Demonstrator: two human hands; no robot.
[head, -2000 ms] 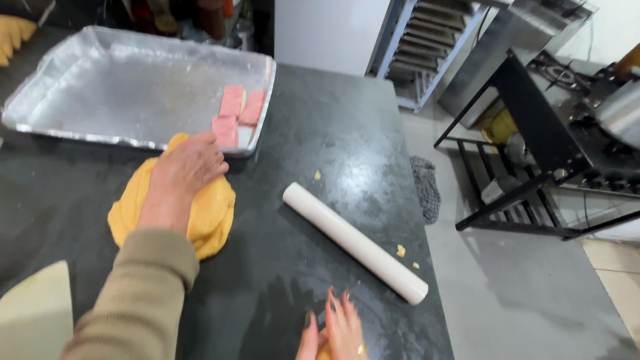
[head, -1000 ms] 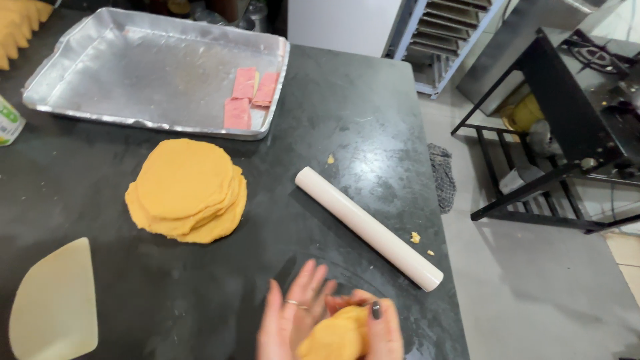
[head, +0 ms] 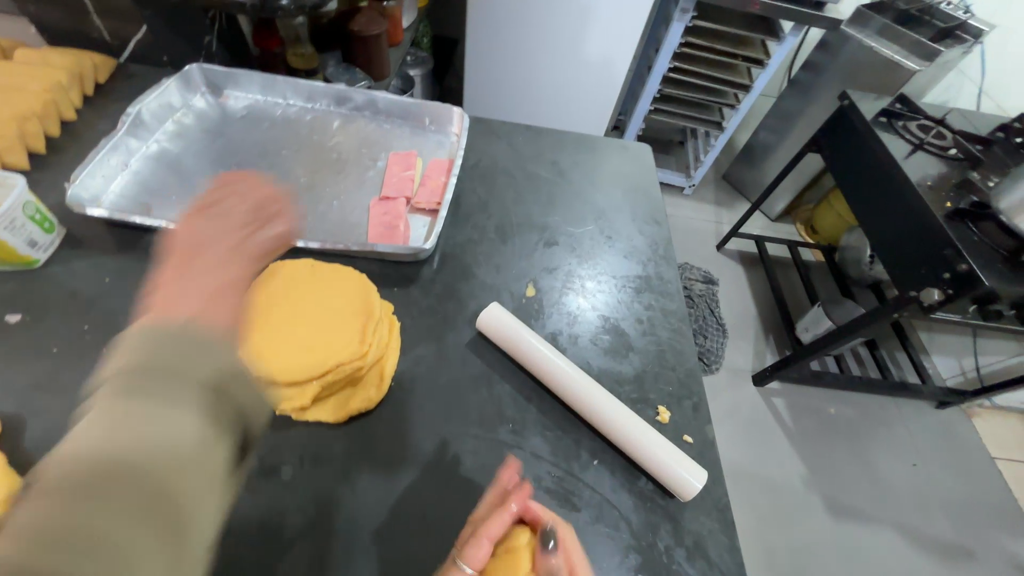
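At the bottom centre, my left hand (head: 490,522), with a ring, and my right hand (head: 562,544), with a dark-painted thumbnail, cup a piece of yellow dough (head: 512,552). Its lower part is cut off by the frame. A white rolling pin (head: 592,400) lies diagonally to the upper right of my hands. To their upper left is a stack of flat yellow dough rounds (head: 316,324). Beyond it stands a metal baking tray (head: 320,247) holding several pink slices (head: 389,221) in its right corner.
Another person's blurred hand (head: 228,240) and olive sleeve (head: 152,448) reach in from the lower left, beside the stack. Folded dough pieces (head: 48,92) and a white tub (head: 26,220) are at left. Dough crumbs (head: 663,414) lie near the counter's right edge; a black stove (head: 904,200) stands beyond.
The other person's hand lay on the dough stack two seconds ago, was out of view one second ago, and is back between stack and tray. My left fingers, spread one second ago, are now closer together.
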